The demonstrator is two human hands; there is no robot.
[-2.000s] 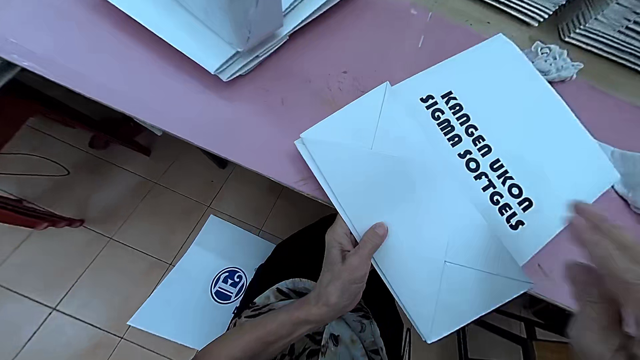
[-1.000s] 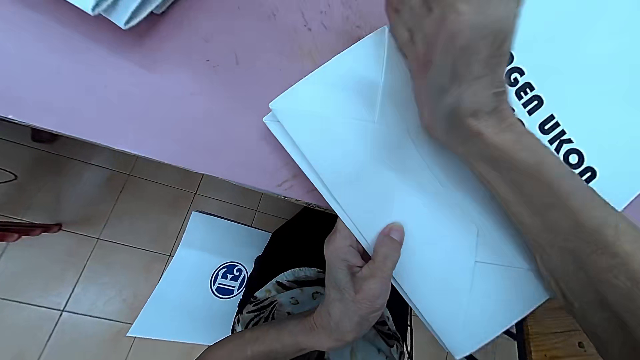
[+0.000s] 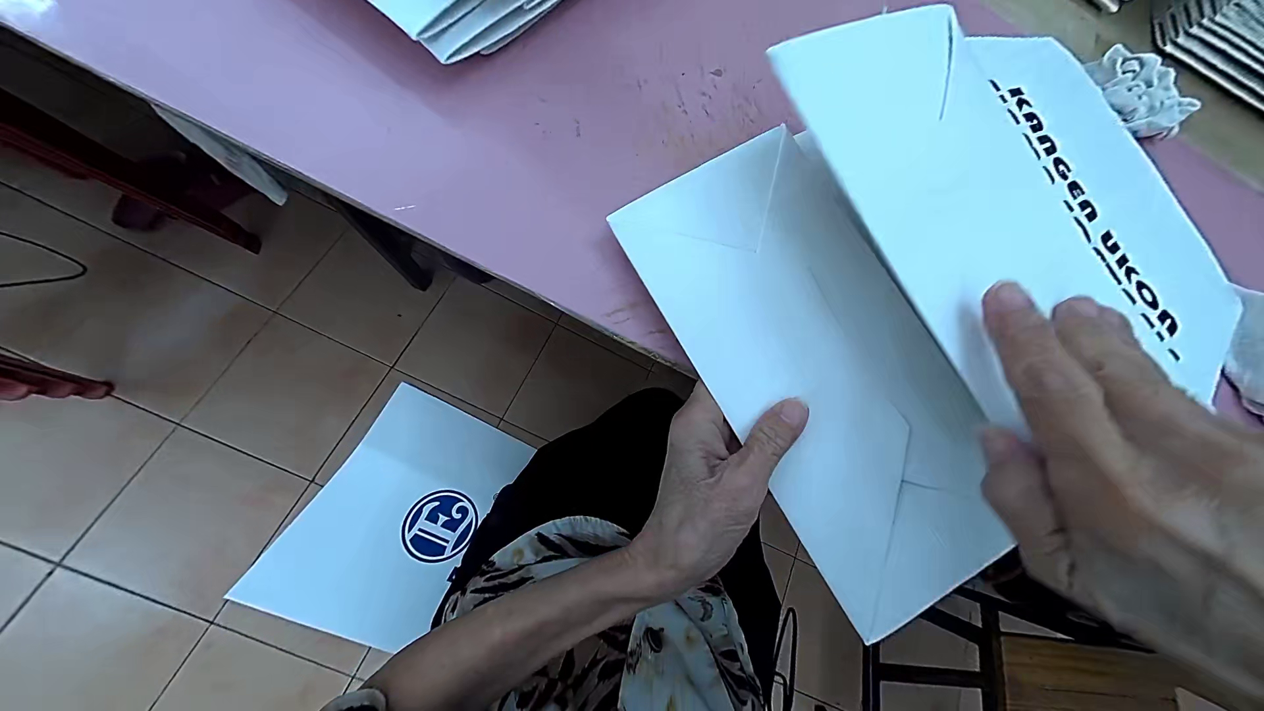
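A folded white paper bag (image 3: 829, 336) with creased triangular folds projects over the front edge of the pink table. My left hand (image 3: 726, 474) pinches its lower left edge, thumb on top and fingers underneath. Another folded white paper piece (image 3: 879, 128) stands tilted above the bag's right side; whether it is a flap or a separate bag I cannot tell. My right hand (image 3: 1096, 425), slightly blurred, has its fingertips against this piece's lower right part. Behind it, flat on the table, lies a white paper sheet with bold black lettering (image 3: 1185, 247), partly covered.
Folded white paper bags (image 3: 484, 30) are stacked at the top of the pink table (image 3: 553, 168). A crumpled white cloth (image 3: 1141, 94) lies near stacked grey pieces (image 3: 1215, 39). A white paper with a blue round logo (image 3: 355, 553) is low at my left, above the tiled floor.
My right hand has moved from the bag's upper part to the right side. A folded white piece now stands raised over the bag's right part. My left hand still grips the lower left edge.
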